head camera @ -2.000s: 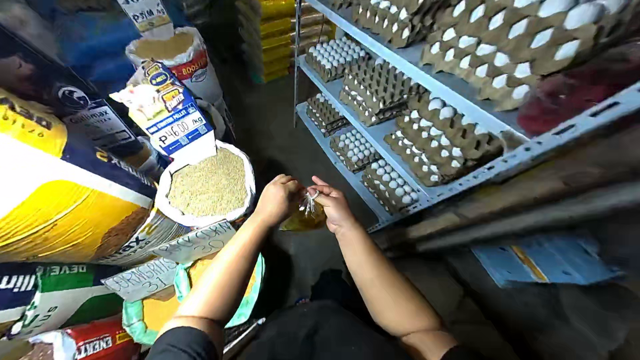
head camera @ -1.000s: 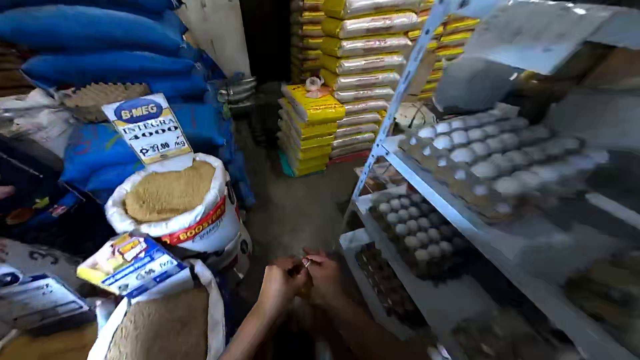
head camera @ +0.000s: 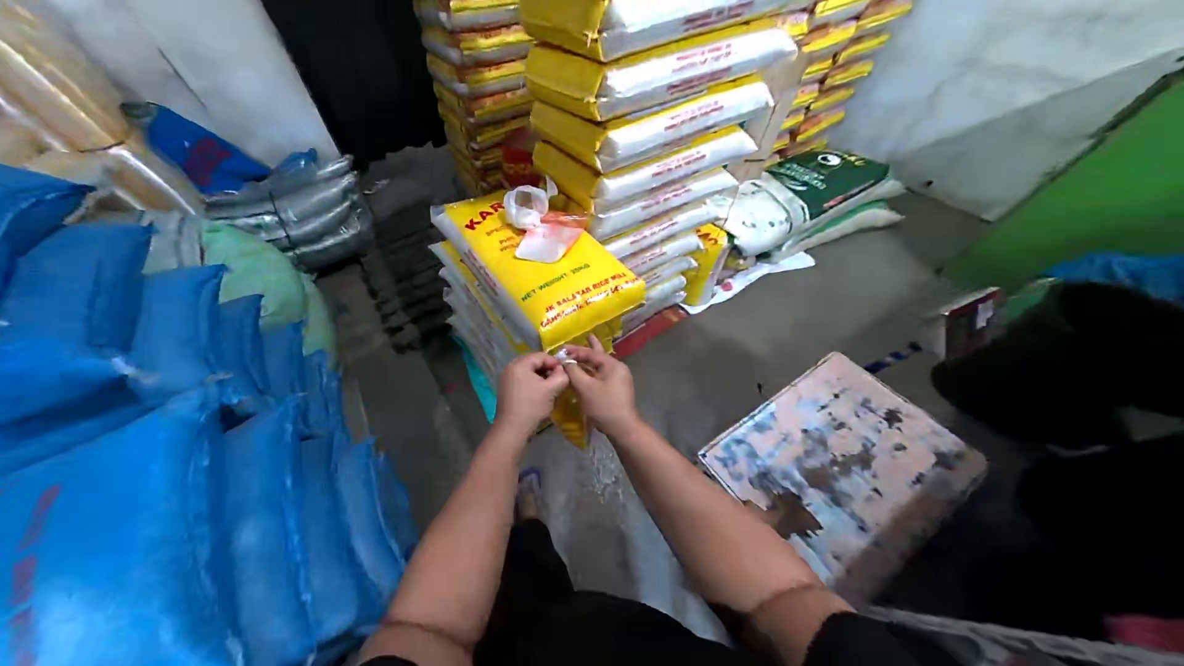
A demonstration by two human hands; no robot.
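My left hand [head camera: 530, 393] and my right hand [head camera: 601, 384] meet in front of me, fingertips pinching the white twisted neck of a small clear plastic bag [head camera: 571, 421]. Something yellow-orange shows in the bag, which hangs below and between my hands. Just beyond them lies a low stack of yellow and white printed rice sacks [head camera: 583, 287]. On its top sack rests a thin plastic bag, white and pale red [head camera: 548, 236].
Blue sacks [head camera: 120, 518] are piled at the left. Taller stacks of yellow and white sacks [head camera: 657, 92] rise behind. A worn, paint-stained square board or tabletop [head camera: 832, 462] stands at the right, beside a dark shape. Green and white sacks [head camera: 814, 199] lie near the wall.
The view has swung away from the egg racks and open feed sacks and come nearer the low yellow sack stack. Both hands keep hold of the small bag's neck.
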